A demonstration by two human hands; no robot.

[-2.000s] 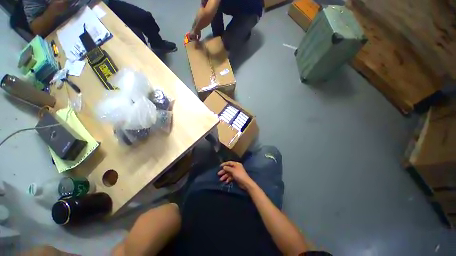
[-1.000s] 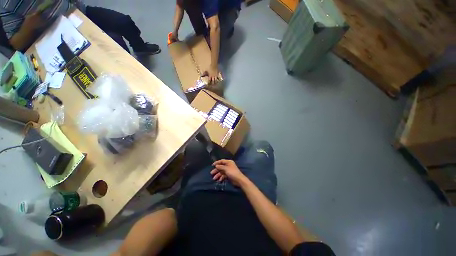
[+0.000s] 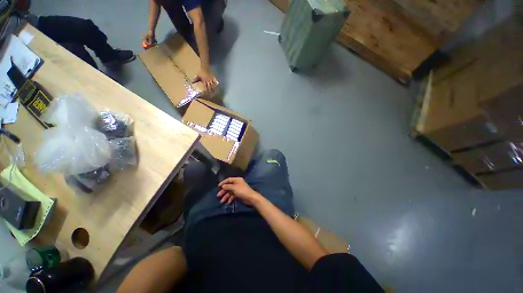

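Note:
My right hand (image 3: 234,191) rests on my lap on the blue jeans (image 3: 269,180). Its fingers are loosely curled and a little apart, with nothing visible in them. My left arm shows at the lower left, but my left hand is out of the picture. An open carton (image 3: 241,150) with rows of white items stands on the floor just beyond my knees. Behind it, a coworker in dark blue has one hand flat on a closed carton (image 3: 172,66). The coworker's other hand is at its far end with a small orange-red tool (image 3: 146,44).
The wooden desk (image 3: 137,189) at my left holds a bubble-wrapped bundle (image 3: 71,140), a black paddle (image 3: 35,103), a dark box (image 3: 17,207) and a black flask (image 3: 60,277). A green parcel (image 3: 309,34) stands ahead. Large cartons (image 3: 476,109) are at the right. A seated person's leg shows at upper left.
The view has turned right, so the desk and cartons have shifted left. The coworker's hand has come down onto the closed carton's near end. My right hand has stayed on my lap.

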